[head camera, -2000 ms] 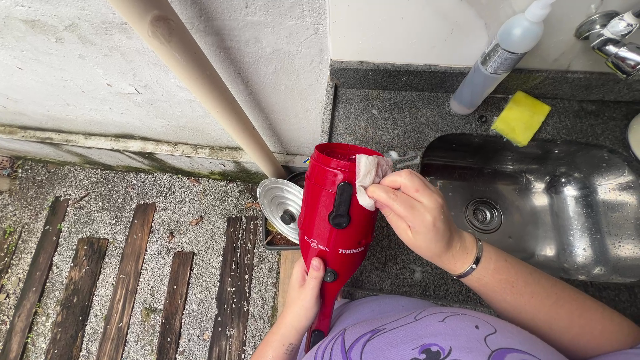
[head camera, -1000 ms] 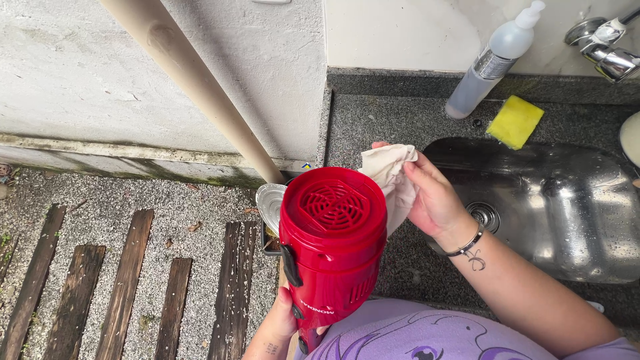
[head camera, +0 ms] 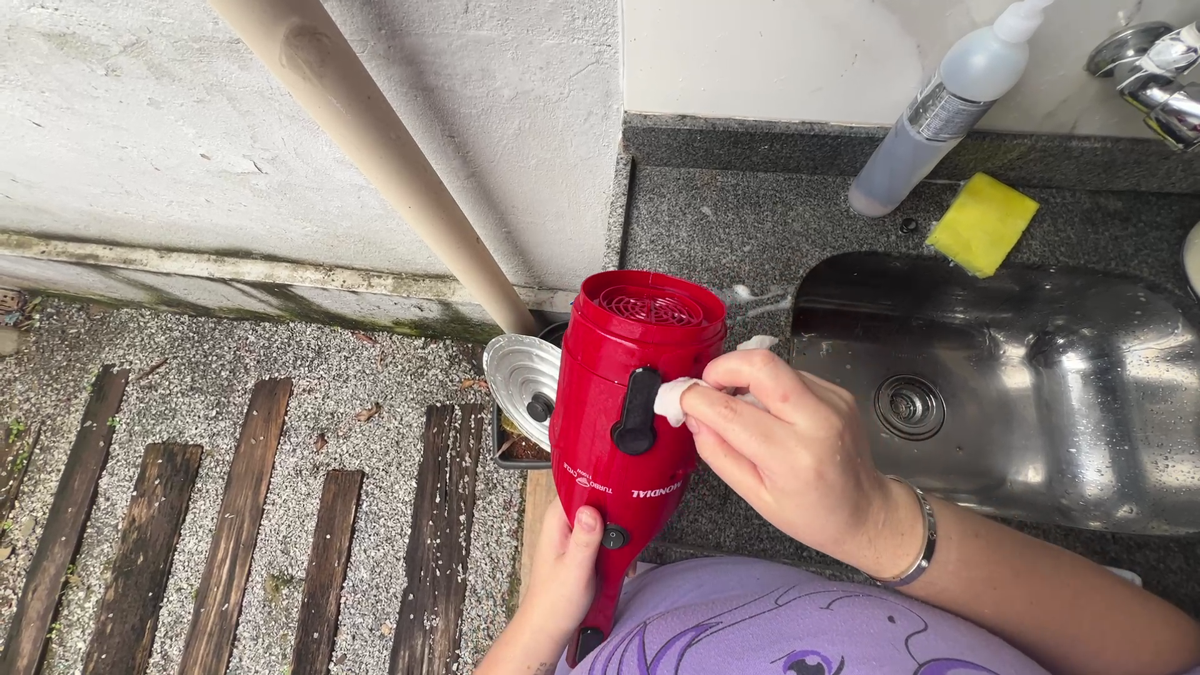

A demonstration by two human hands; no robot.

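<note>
My left hand [head camera: 567, 562] grips the narrow lower part of a red Mondial handheld vacuum cleaner body [head camera: 605, 422], near its round black switch [head camera: 614, 537]. The body stands upright, its round grille [head camera: 652, 307] facing up. A black latch [head camera: 638, 411] sits on its side. My right hand [head camera: 787, 431], with a bracelet at the wrist, pinches a white cloth [head camera: 677, 399] between its fingertips, the cloth against the red plastic just beside the latch. Part of the cloth is hidden behind the fingers.
A stainless steel sink [head camera: 1041, 412] is set in the dark granite counter [head camera: 741, 225] at right. Behind it are a yellow sponge [head camera: 982, 225], a spray bottle [head camera: 937, 112] and a chrome tap [head camera: 1158, 84]. A beige pipe [head camera: 375, 150], a metal lid [head camera: 525, 389] and wooden slats [head camera: 239, 525] lie left.
The red body has tilted back from showing its grille end to showing its side. My right hand has moved from behind it to beside the black latch, with the cloth bunched smaller.
</note>
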